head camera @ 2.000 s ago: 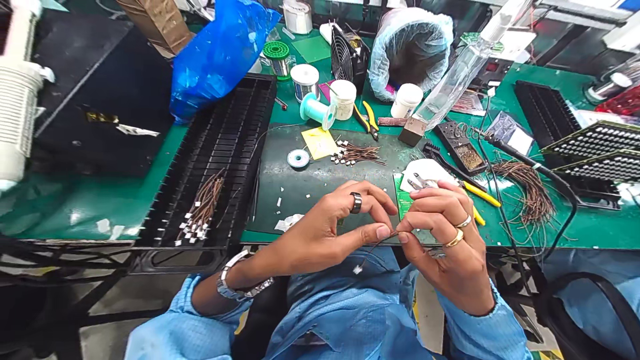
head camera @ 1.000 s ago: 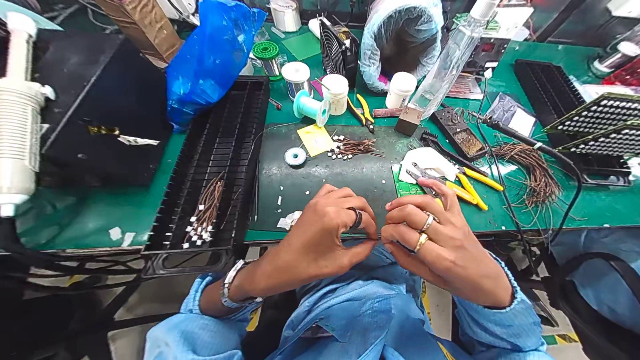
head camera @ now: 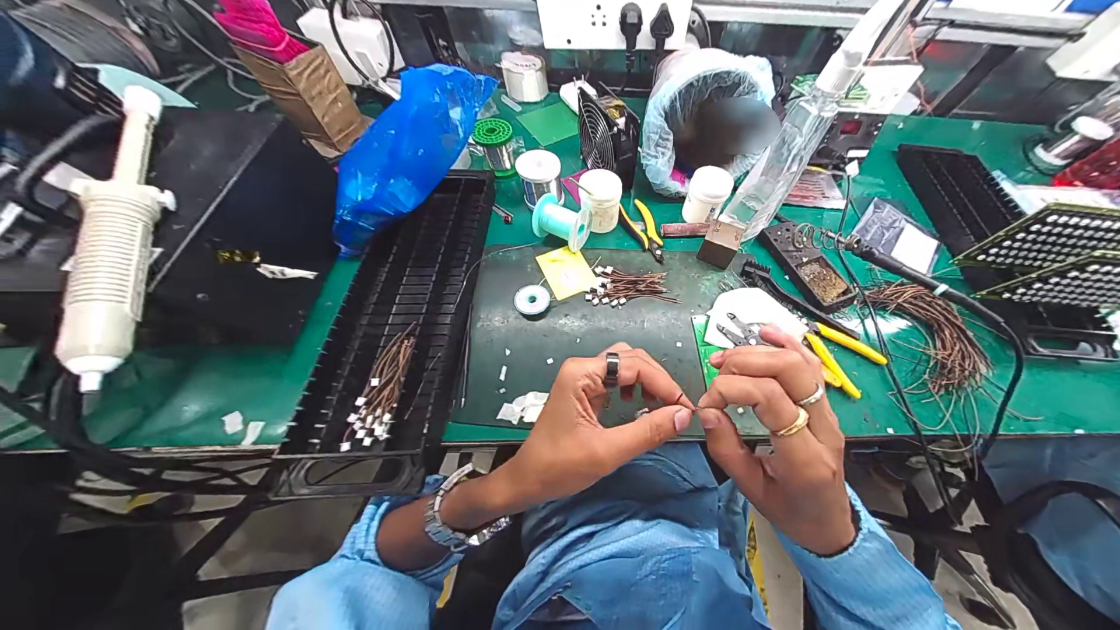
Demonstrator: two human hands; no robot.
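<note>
Fingertip to fingertip over the mat's front edge, my left hand (head camera: pixel 604 411) and my right hand (head camera: pixel 779 411) pinch a thin dark wire (head camera: pixel 687 402) between them. Most of the wire is hidden by the fingers. Behind them on the dark mat (head camera: pixel 516 350) lie brown wires with small white connectors (head camera: pixel 630 286), a yellow paper note (head camera: pixel 565 272) and a small white spool (head camera: pixel 532 300). Yellow-handled wire strippers (head camera: pixel 831 350) rest right of my right hand. More brown wires with white ends (head camera: pixel 381 394) lie in the black slotted tray (head camera: pixel 437 236) at left.
Yellow-handled cutters (head camera: pixel 646 229), a teal spool (head camera: pixel 561 222) and white jars (head camera: pixel 601 199) stand behind the mat. To the right are a soldering iron (head camera: pixel 884 258), a bundle of brown wires (head camera: pixel 941 332) and upright circuit boards (head camera: pixel 1050 249). A blue plastic bag (head camera: pixel 407 153) leans at back left.
Both hands stay close together with their fingertips pinched. My right hand's fingers have shifted slightly, and the view has moved a little.
</note>
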